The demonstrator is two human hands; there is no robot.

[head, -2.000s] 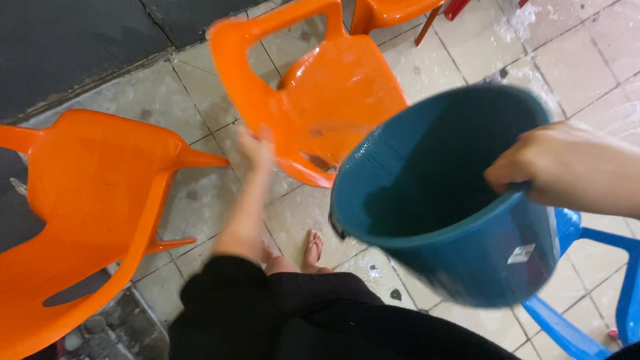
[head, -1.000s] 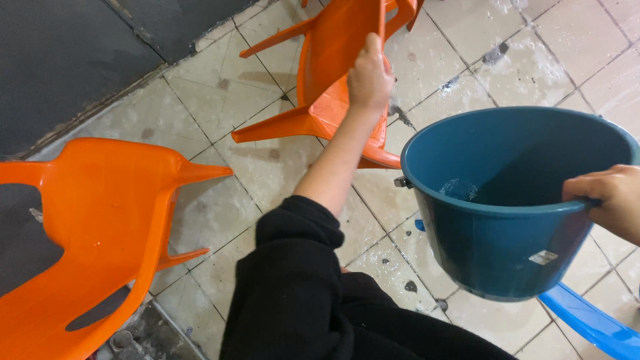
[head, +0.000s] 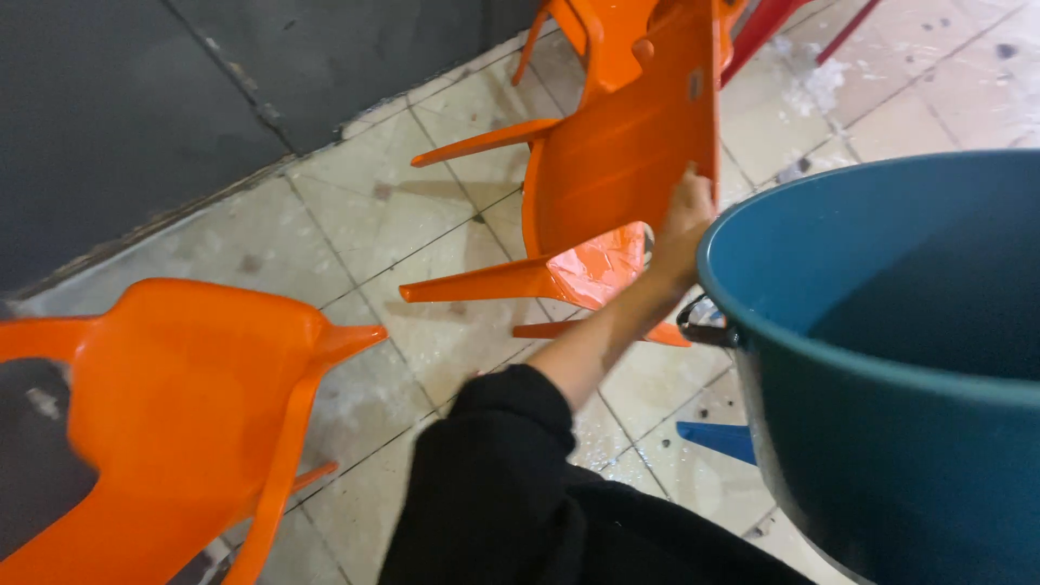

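Note:
My left hand [head: 689,203] grips an orange plastic chair [head: 617,154] near the top centre. The chair is tipped, its underside towards me and two legs pointing left; part of it shines wet. A large teal plastic bucket [head: 861,366] fills the right side, tilted, with a black handle fitting at its left rim. What the bucket holds cannot be seen. My right hand is out of the frame. Another orange plastic chair [head: 195,390] stands at the lower left.
A dark grey wall [head: 146,122] runs along the upper left. Wet floor tiles [head: 374,219] carry suds and dark bits. Further orange chair parts [head: 597,41] and red chair legs [head: 764,32] are at the top. A blue plastic leg [head: 719,440] shows beside the bucket.
The gripped orange chair, upright two seconds ago, is now tipped with its underside showing. My left hand has taken hold of it. The bucket looms larger, and my right hand has left the view.

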